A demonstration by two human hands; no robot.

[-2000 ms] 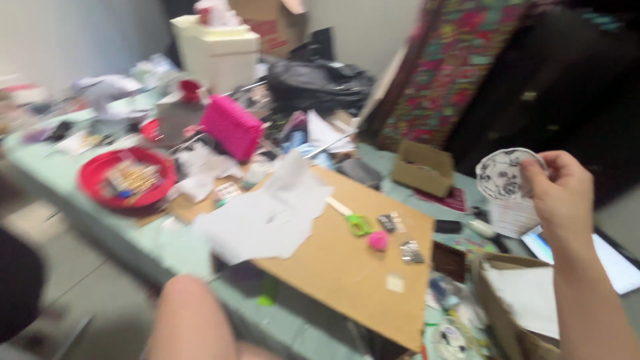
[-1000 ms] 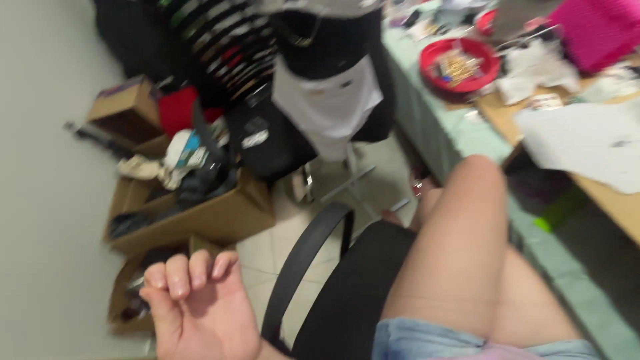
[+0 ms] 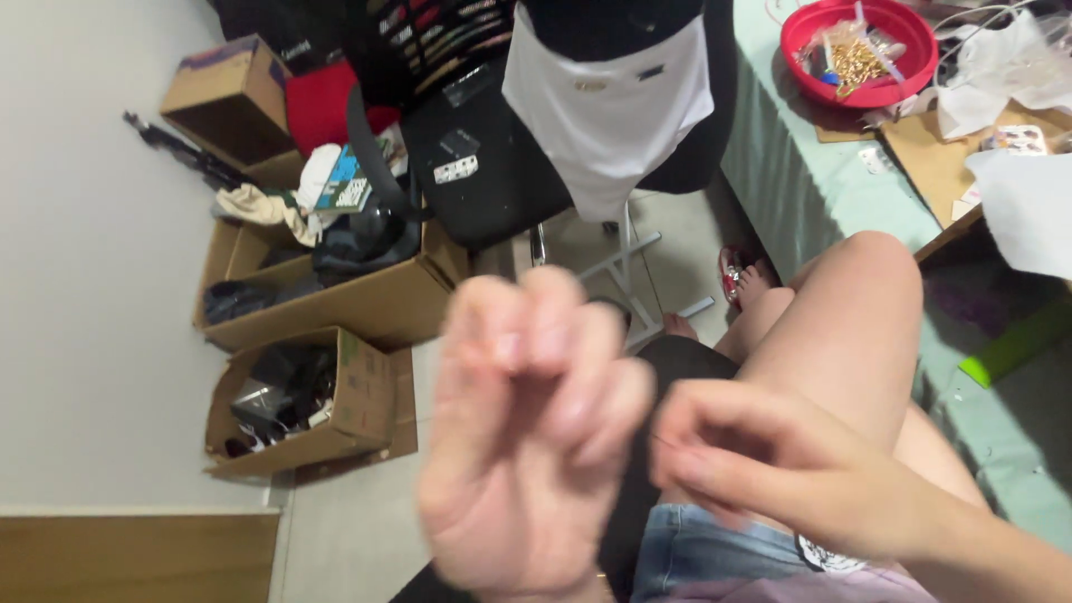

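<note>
My left hand (image 3: 536,444) is raised, palm toward me, its thumb and index fingertips together; it is blurred, and whether something thin is between them cannot be told. Close on its right, not touching, my right hand (image 3: 754,461) pinches thumb and index finger together, with a fine dark strand (image 3: 667,440) showing at the tips. Below that hand, a round white patch with black drawing (image 3: 825,556) lies on the lap over the denim shorts (image 3: 720,548), partly hidden by the wrist.
A table with a pale green cloth (image 3: 825,197) holds a red bowl (image 3: 921,50) of gold-coloured pieces and white sheets (image 3: 1030,209). Cardboard boxes (image 3: 360,306) of belongings stand at left. A white garment (image 3: 607,100) hangs on a dark form beside a black chair (image 3: 494,184).
The view has swung left from the table. Two seconds ago my right hand held up the round patch; now the patch is on the lap. Both hands are now close together in front of me.
</note>
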